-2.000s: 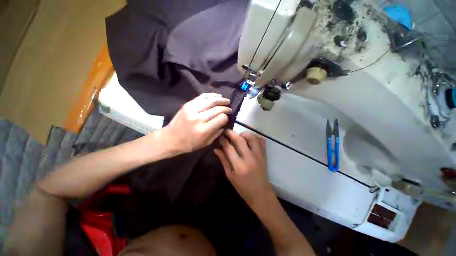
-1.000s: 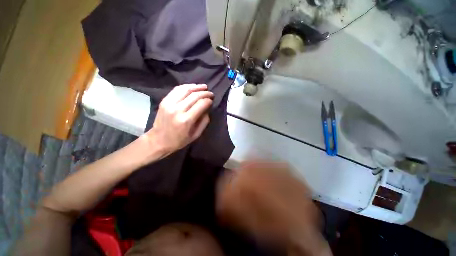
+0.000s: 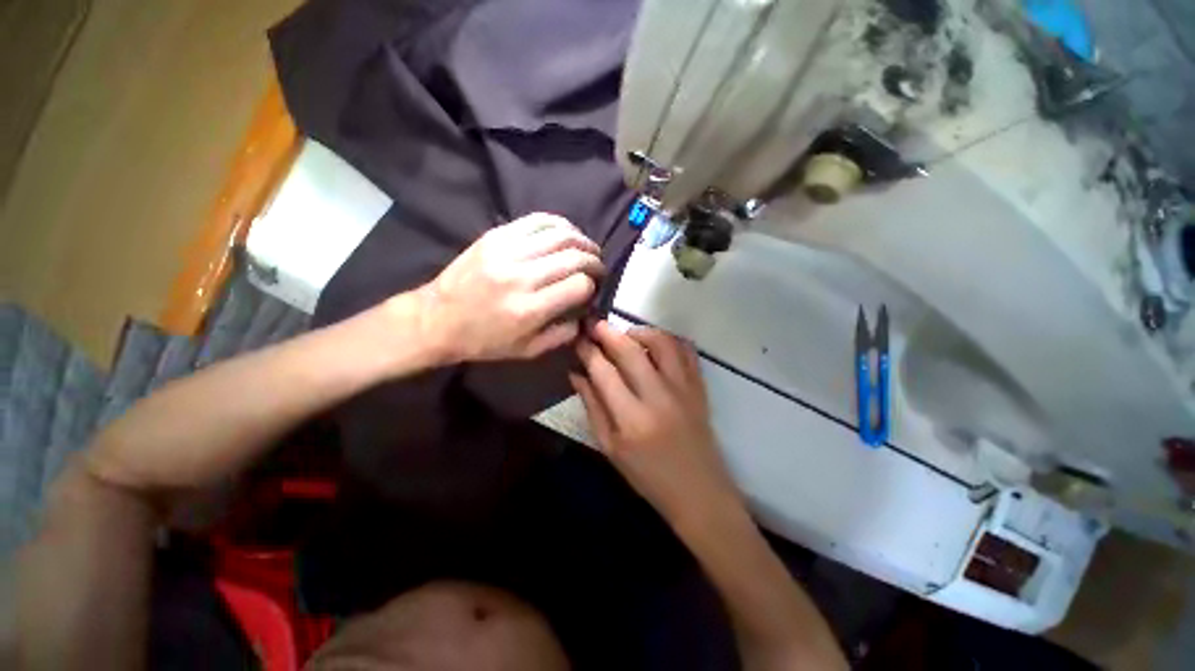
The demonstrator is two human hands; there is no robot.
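Note:
A dark purplish cloth [image 3: 537,85] lies left of the sewing machine needle and hangs over the front edge of the bed. Its narrow folded edge [image 3: 620,269] runs down from the blue presser foot [image 3: 640,212]. My left hand [image 3: 524,288] rests on the cloth with bent fingers and pinches the edge just below the foot. My right hand [image 3: 645,389] pinches the same edge a little lower, its fingertips close to my left hand's. The fingertips are partly hidden in the cloth.
Blue thread snips [image 3: 874,376] lie on the white machine bed [image 3: 799,459], right of my hands. The machine head [image 3: 734,105] and arm stand above. Brown cardboard [image 3: 144,131] with orange tape is at left. A red object [image 3: 262,610] is below.
One second ago my right hand was blurred, lower and away from the cloth. It has moved up and now pinches the edge beside my left hand, which stays on the cloth. The view has shifted.

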